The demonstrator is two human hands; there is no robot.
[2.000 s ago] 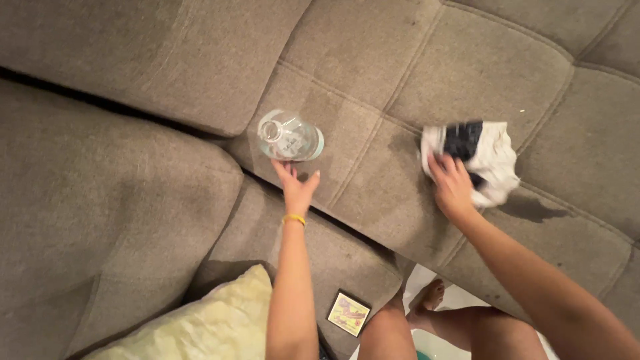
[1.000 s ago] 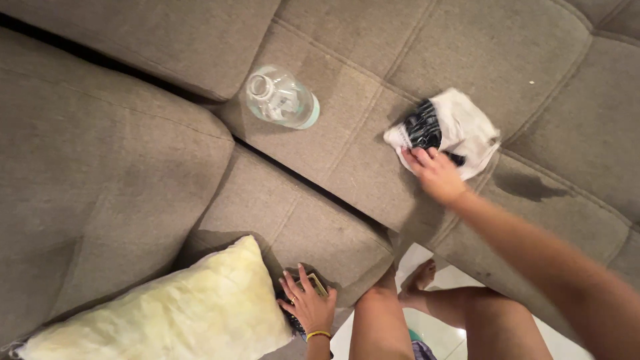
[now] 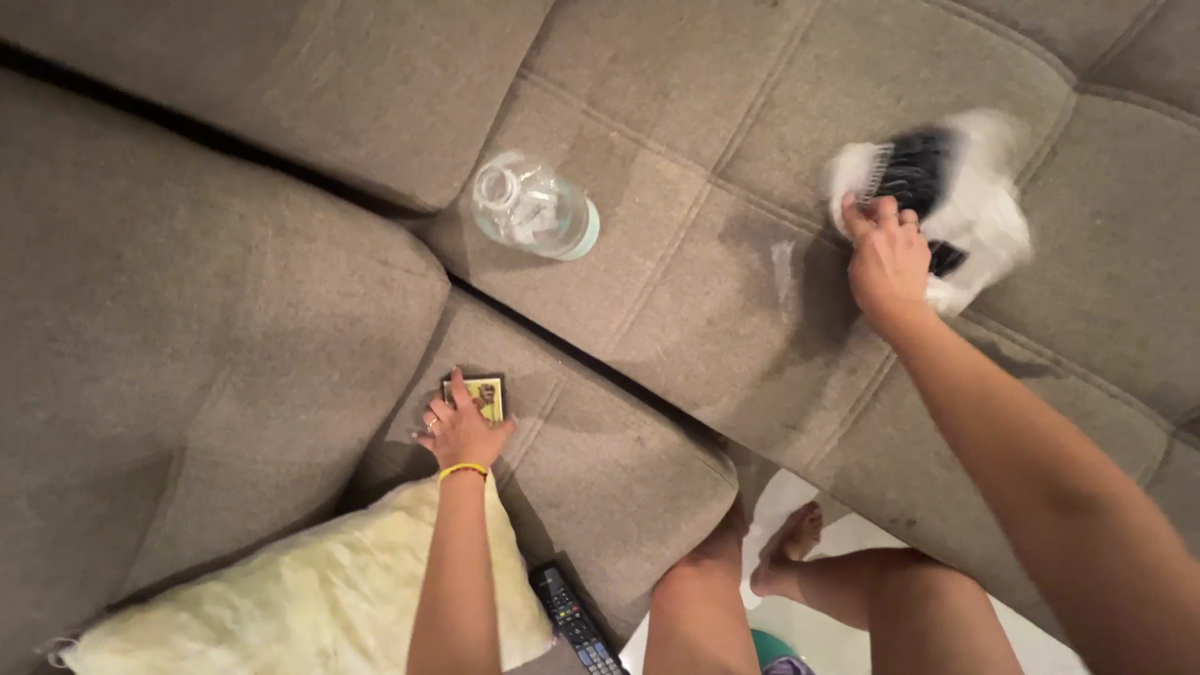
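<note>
My left hand rests with spread fingers on a small square box with a yellow printed top, lying on the grey sofa seat just above the pillow. Whether it grips the box, I cannot tell. My right hand holds the near edge of a white and black cloth, which is blurred and touches the tufted seat. Between the hands and farther back, a clear bottle with an open mouth and some liquid lies or leans on the sofa; which one is unclear.
A pale yellow pillow lies at the lower left, with a black remote control beside it. Damp-looking dark patches mark the sofa fabric near the cloth. Dark gaps run between the cushions. My legs and the white floor show below.
My left hand has moved from beside the bottle to the small box, which now lies farther up the seat, away from my legs. The remote is uncovered. My right hand has shifted the cloth about.
</note>
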